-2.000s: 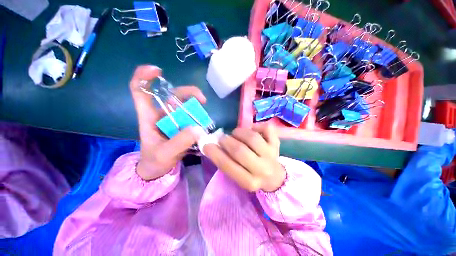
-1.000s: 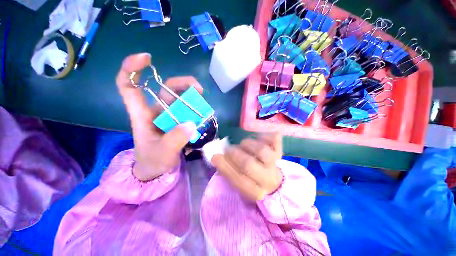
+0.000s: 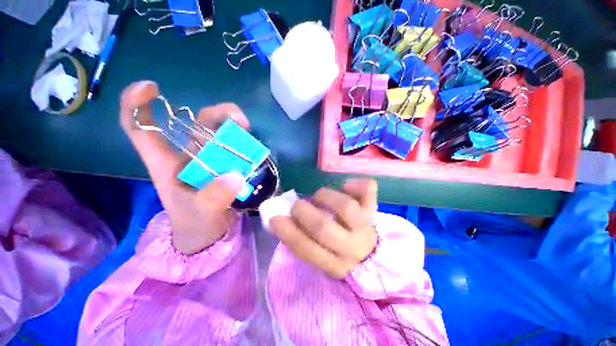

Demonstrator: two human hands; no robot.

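Observation:
My left hand holds a teal binder clip by its body, with its two wire handles pointing up-left. A dark round piece with a shiny rim, likely a watch head, sits in the clip's jaws, partly hidden by my thumb. My right hand is just right of it, fingers curled, with a small white wiping cloth at the index fingertip. The cloth is beside the round piece's lower right rim; whether they touch I cannot tell.
A white bottle stands beyond my hands. Right is a red compartment tray of clipped pieces. Blue clips lie left of the bottle. Far left are a tape roll, tissue and pen. Neighbours' sleeves show at both sides.
The teal clip and my left hand have shifted left and slightly down in view. The round piece, mostly covered two seconds ago, now shows. The cloth has moved off the clip's front edge.

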